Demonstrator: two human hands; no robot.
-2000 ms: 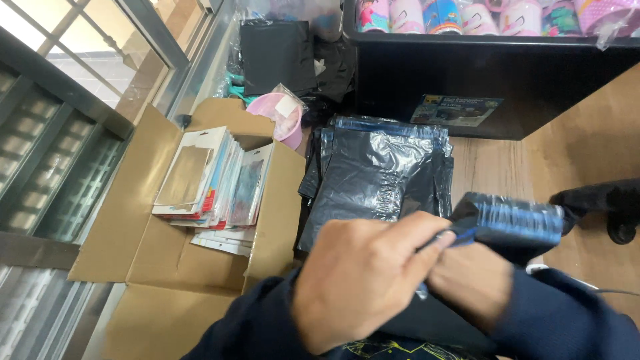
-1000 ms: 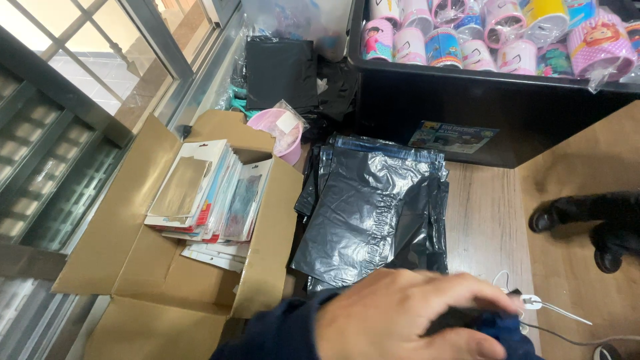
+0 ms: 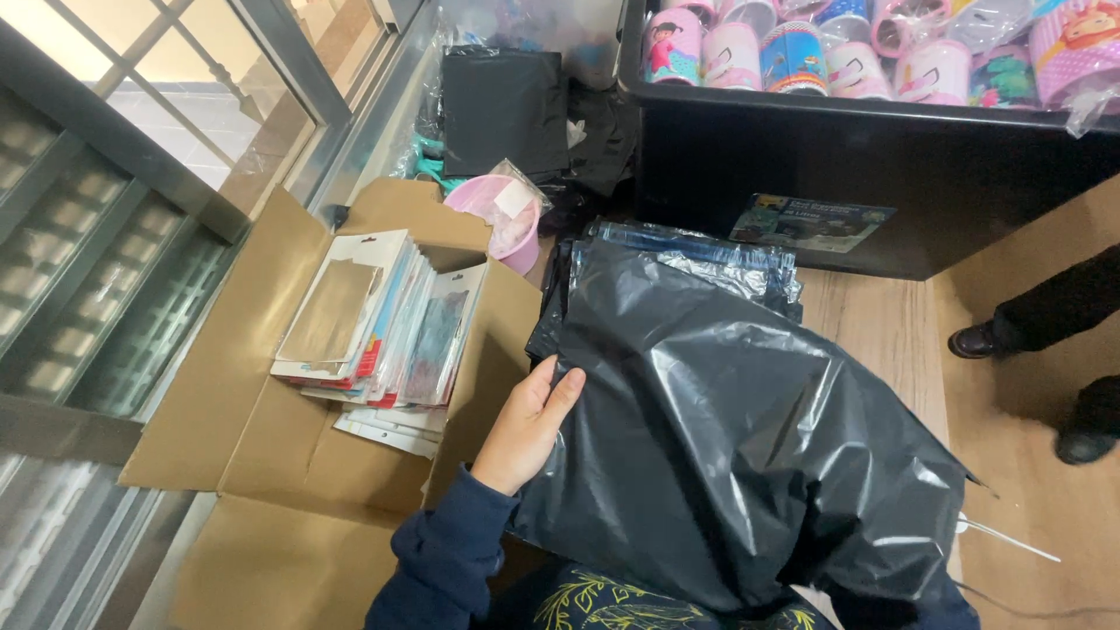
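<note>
A large black plastic bag (image 3: 691, 420) is spread above my lap. My left hand (image 3: 529, 416) pinches its left edge between thumb and fingers. The bag's lower right part covers my right hand, and only a dark sleeve (image 3: 906, 608) shows at the bottom; what that hand grips cannot be seen. Behind the bag lies a stack of black plastic bags (image 3: 691, 245), its top edges showing. To the left, an open cardboard box (image 3: 254, 420) holds several flat packaged items (image 3: 376, 324) on white hanging cards.
A black plastic crate (image 3: 700, 157) full of wrapped printed cups (image 3: 792, 57) stands at the back right. A pink bucket (image 3: 521, 241) and more black bags (image 3: 505, 109) lie behind the box. A person's shoes (image 3: 976, 339) and a white cable (image 3: 1011, 538) are at right, a window frame at left.
The dark bundle seen two seconds ago at my hands is out of view. A black bag is now spread over my lap and the front of the stack, and my left hand has moved left to its edge.
</note>
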